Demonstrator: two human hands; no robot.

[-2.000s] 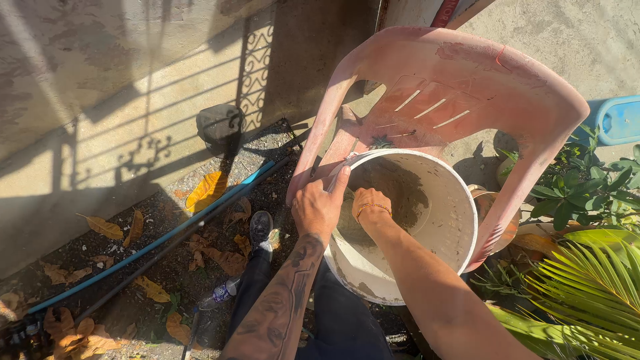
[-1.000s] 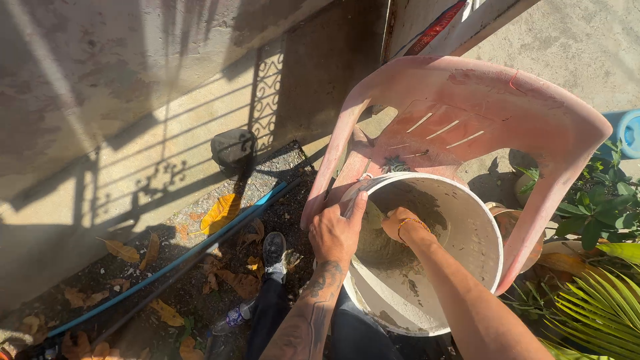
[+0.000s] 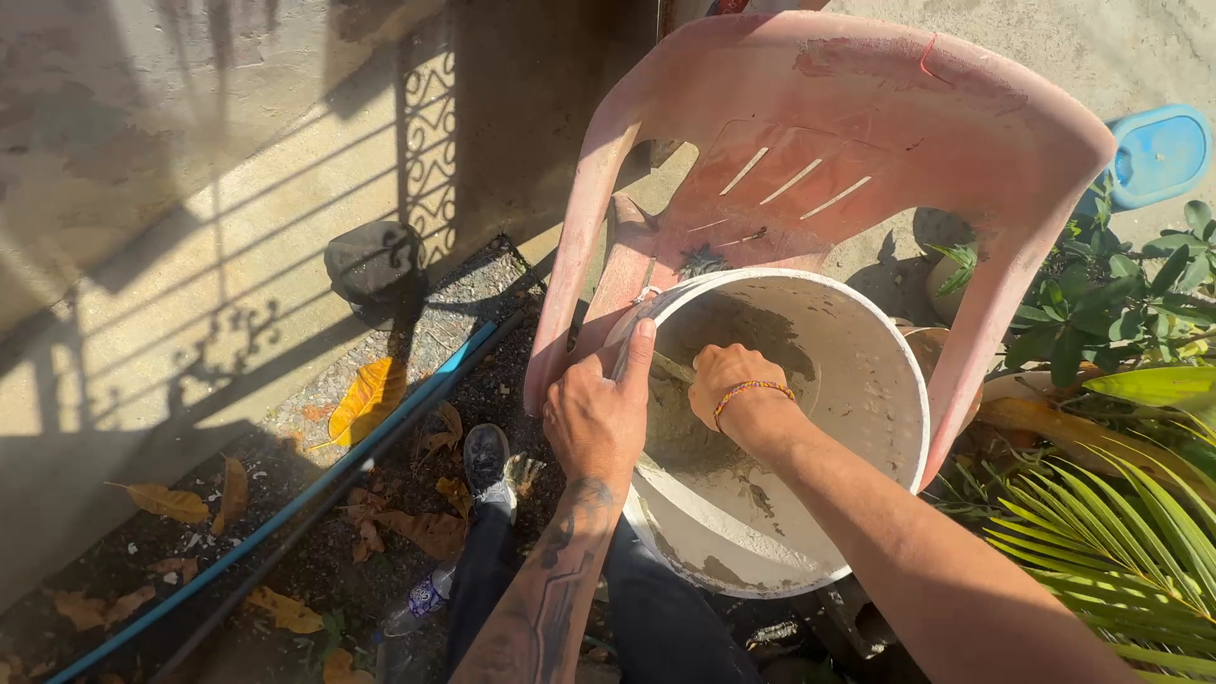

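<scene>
A white plastic bucket (image 3: 860,380) stands tilted on the seat of a pink plastic armchair (image 3: 855,95). Grey wet mortar or cement (image 3: 679,432) lies at its bottom and smears its inner wall. My left hand (image 3: 598,408) grips the bucket's left rim, thumb on top and fingers outside. Inside the bucket my right hand (image 3: 736,385), with a braided bracelet at the wrist, is closed around the handle of a tool (image 3: 673,369). The tool's far part is hidden, so its kind cannot be told.
A blue pipe (image 3: 275,522) and a dark pipe run along the ground at left, among dry leaves (image 3: 369,399). A dark rounded object (image 3: 373,266) sits by the wall. Potted plants (image 3: 1083,304) and palm fronds (image 3: 1121,532) crowd the right, below a blue plastic container (image 3: 1161,157).
My right hand has shifted slightly inside the bucket, still closed on the tool. My left hand keeps its hold on the rim.
</scene>
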